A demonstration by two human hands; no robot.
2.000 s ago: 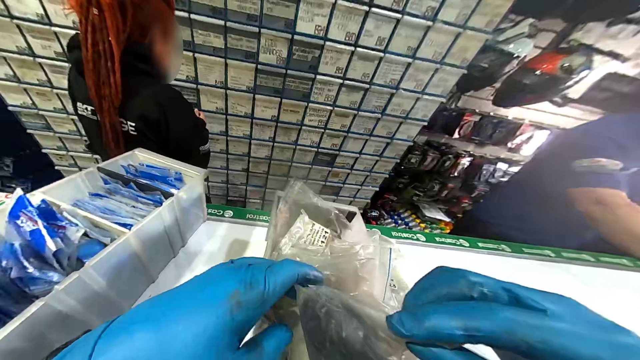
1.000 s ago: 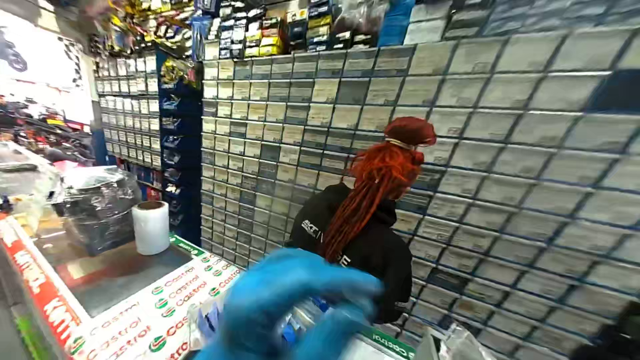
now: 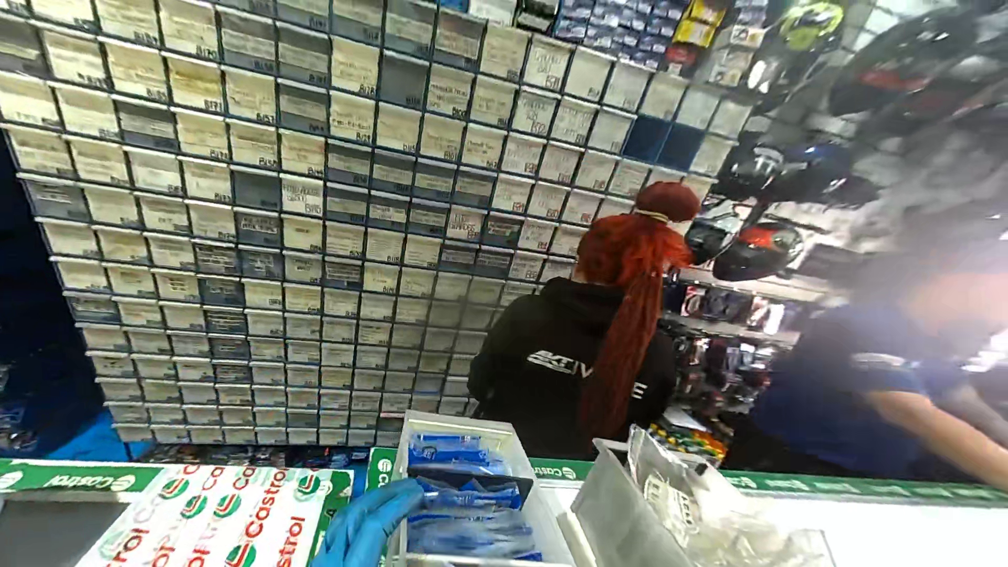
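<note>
At the lower centre, my left hand (image 3: pixel 368 521) in a blue glove touches the left rim of a white plastic drawer (image 3: pixel 524 461). Small blue-printed plastic packets (image 3: pixel 472 529) fill the drawer, which a dark divider splits. Whether the fingers grip the rim cannot be made out. To the right of the drawer stands a grey-white bin (image 3: pixel 622 512) with clear plastic bags (image 3: pixel 709 512), one bearing a printed label. My right hand is out of view.
Castrol-branded sheeting (image 3: pixel 228 512) lies on the counter at left, beside a dark mat (image 3: pixel 59 531). Behind the counter a person in a black hoodie (image 3: pixel 575 370) faces a wall of labelled small drawers (image 3: pixel 346 236). Another person in a blue shirt (image 3: pixel 827 394) is at right, near hanging helmets (image 3: pixel 756 248).
Two seconds ago both gloved hands were at the clear bags. Now only my left hand shows, at the drawer of packets. The view has swung left and partly back.
</note>
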